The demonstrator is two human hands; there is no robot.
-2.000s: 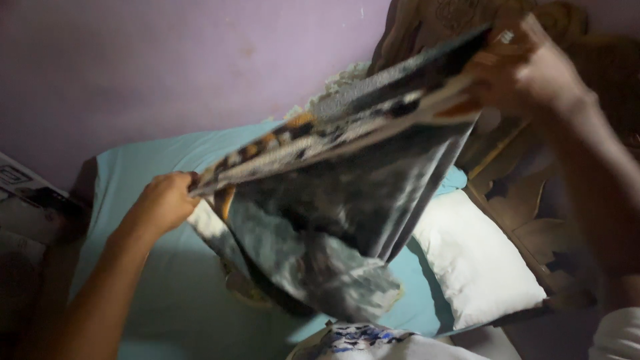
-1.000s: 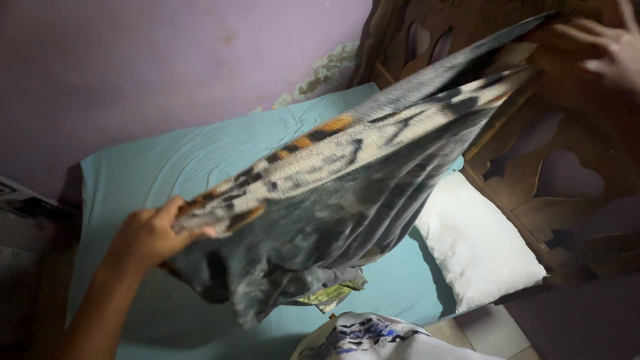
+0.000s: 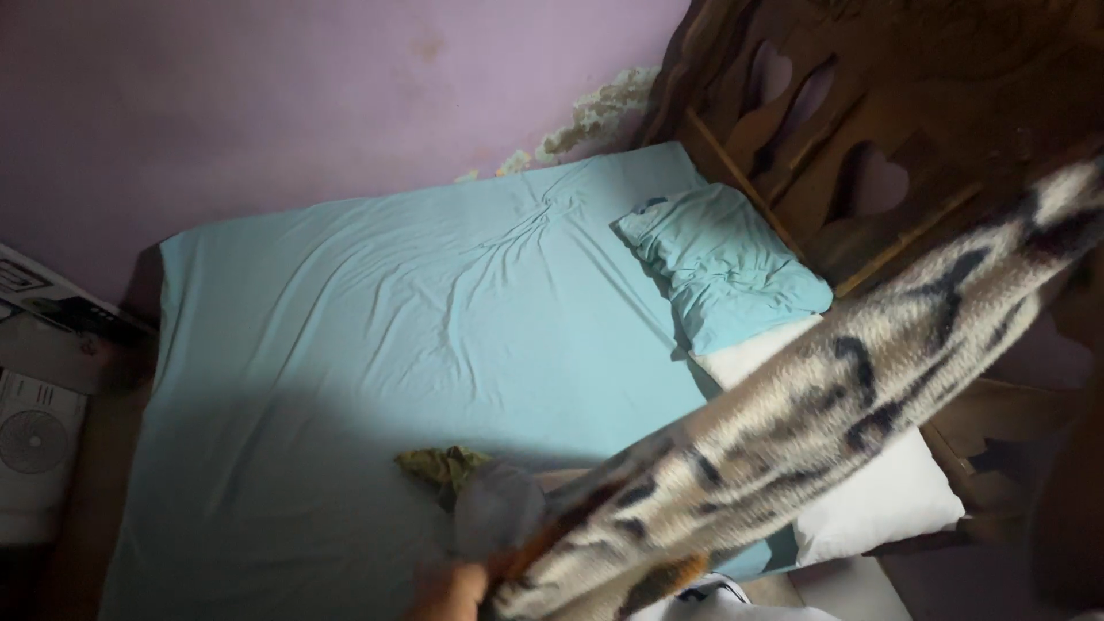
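Note:
A fleecy blanket (image 3: 776, 431), patterned in cream, black and orange, stretches diagonally from the bottom middle to the right edge. At its lower end is my left hand (image 3: 453, 591), blurred, gripping the blanket's edge. My right hand is out of view past the right edge. Beneath lies a bed with a wrinkled light blue sheet (image 3: 388, 302). A blue-cased pillow (image 3: 724, 259) rests near the headboard, and a white pillow (image 3: 880, 500) is partly behind the blanket. A crumpled olive-green cloth (image 3: 444, 466) lies on the sheet beside the blanket.
The carved wooden headboard (image 3: 828, 155) stands at the upper right. A purple wall (image 3: 345, 95) with peeling paint runs along the bed's far side. On the left are a box (image 3: 69, 302) and a white appliance with a round grille (image 3: 39, 440).
The blanket and my left hand have moved down and right, uncovering more of the sheet and the blue pillow. My right hand has left the view.

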